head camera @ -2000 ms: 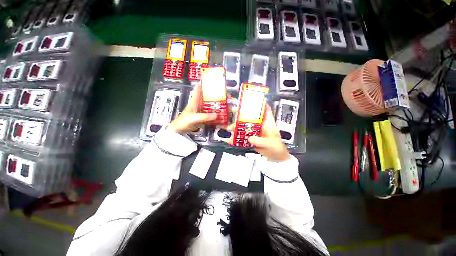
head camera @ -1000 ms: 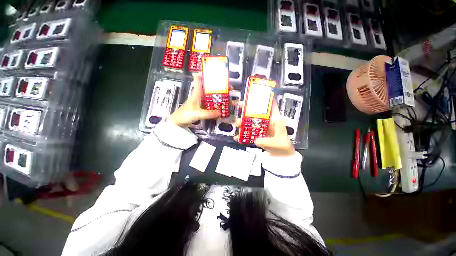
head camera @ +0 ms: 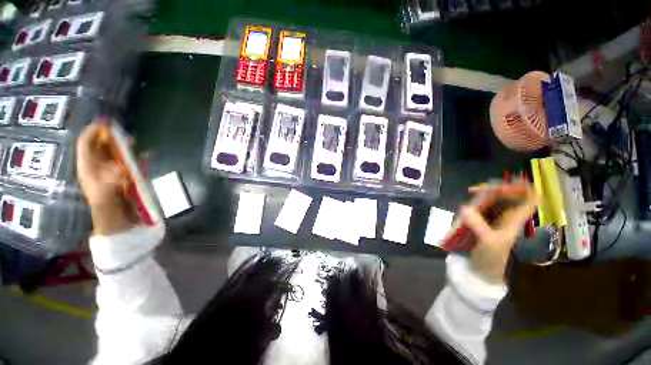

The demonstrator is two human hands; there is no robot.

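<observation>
My left hand is at the left beside the stacked trays, holding a phone tilted on edge, its white back edge facing right. My right hand is at the right, blurred, holding a red phone partly hidden by the fingers. The blister tray lies in front of me. Two red phones lie front up with lit screens at its upper left. The other pockets hold phones back up.
Stacked trays stand at left. White rectangles lie along the near bench edge, and one lies near my left hand. At right are a pink fan, a blue and white box, a yellow strip and a power strip.
My hands have moved apart from over the tray, left hand far left and right hand far right, each with a phone. More tray pockets and white rectangles now show.
</observation>
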